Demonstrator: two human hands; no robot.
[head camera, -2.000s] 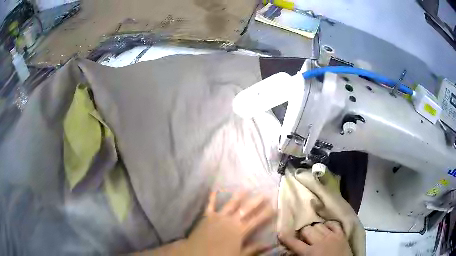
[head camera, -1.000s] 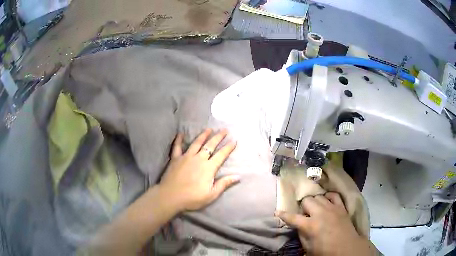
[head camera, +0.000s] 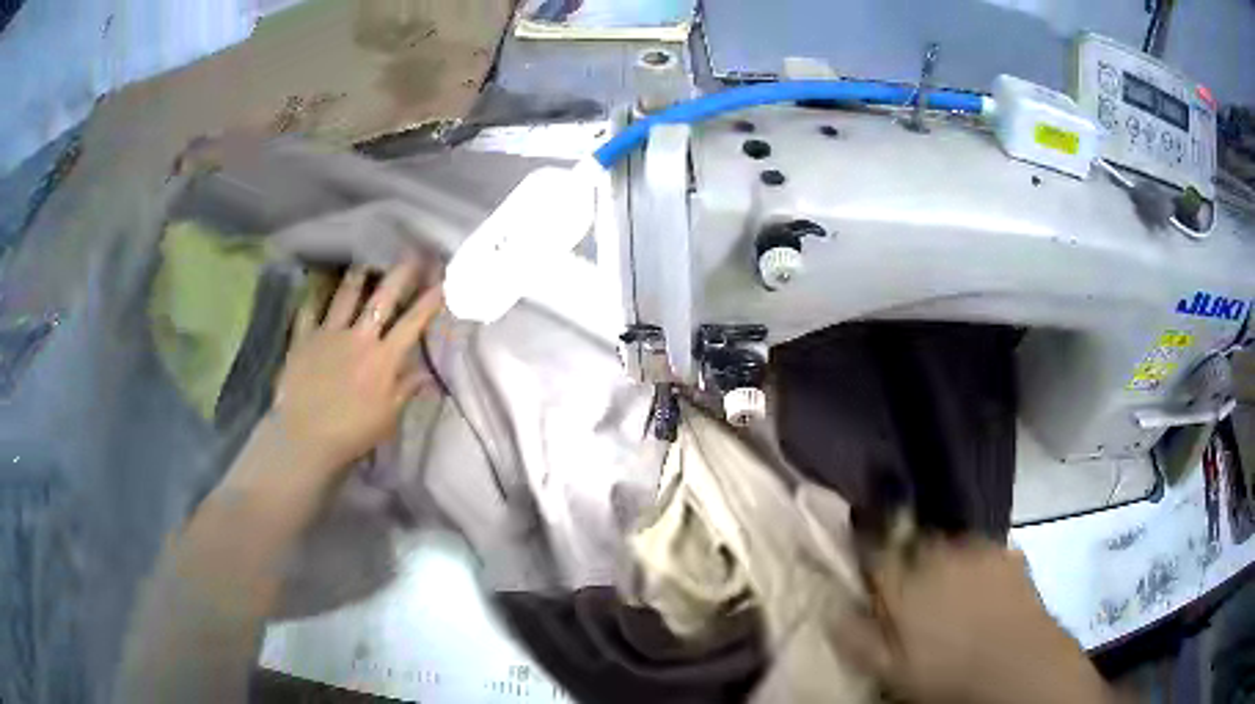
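The grey-taupe cloth (head camera: 537, 413) lies left of the sewing machine (head camera: 853, 220) and reaches the presser foot (head camera: 666, 411). My left hand (head camera: 351, 365) rests on it with fingers spread. A yellow-green piece (head camera: 207, 310) shows left of that hand. A beige panel (head camera: 695, 550) runs from the foot toward the front. A dark brown panel (head camera: 895, 420) lies under the machine arm, and more dark cloth hangs at the front. My right hand (head camera: 963, 605) is blurred at the beige cloth's right side; its fingers and grip are unclear.
A blue hose (head camera: 771, 96) runs along the machine top to a white connector. A white control box (head camera: 1145, 116) stands behind at the right. A brown cardboard sheet (head camera: 372, 62) lies at the back left. A booklet (head camera: 606, 17) is at the top edge.
The machine sits further left in view. My left hand has moved left on the bunched grey cloth. My right hand has moved right and blurred. Dark brown cloth now shows more under the arm and in front.
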